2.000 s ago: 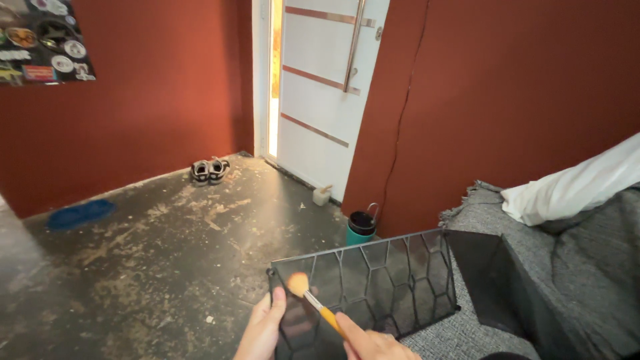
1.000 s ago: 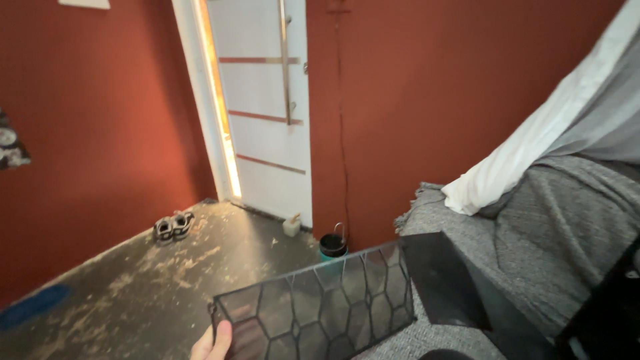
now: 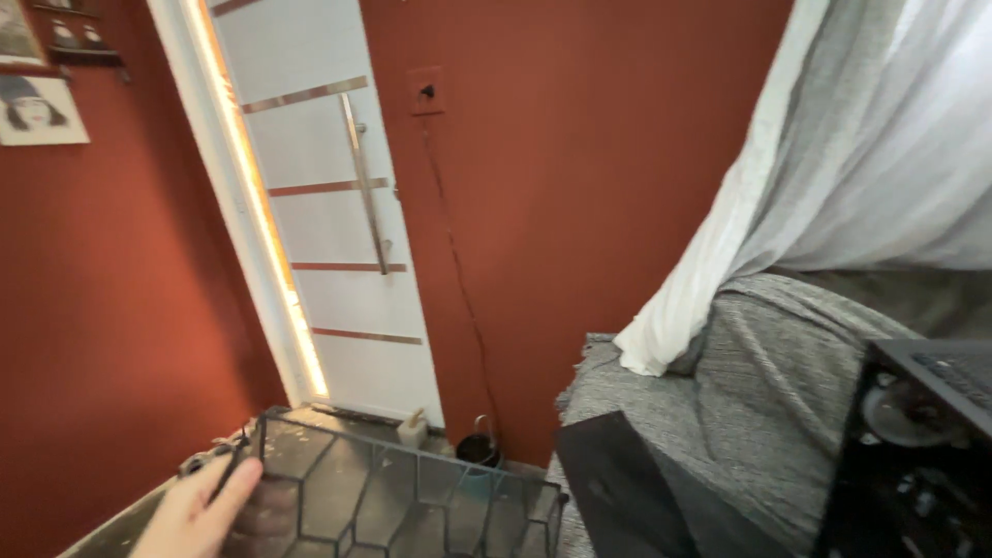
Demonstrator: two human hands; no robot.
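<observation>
My left hand [image 3: 198, 504] grips the left edge of a dark mesh panel [image 3: 411, 496] with a hexagon-patterned frame, thumb on the near side and fingers behind it. The panel is tilted at the bottom of the view, and its lower part is cut off. Just right of it, a flat black panel [image 3: 620, 480] lies on the grey-covered sofa. My right hand is out of view, and the brush does not show now.
A grey-covered sofa [image 3: 744, 380] stands at right, with a white curtain [image 3: 721, 232] over it and a black open-sided case [image 3: 914, 442] on it. A dark bucket [image 3: 478, 449] and a small white container [image 3: 413, 430] stand by the white door [image 3: 333, 194].
The view has swung up and right. The right hand, seen two seconds ago holding a brush against the mesh panel, has left the view. The left hand still holds the panel.
</observation>
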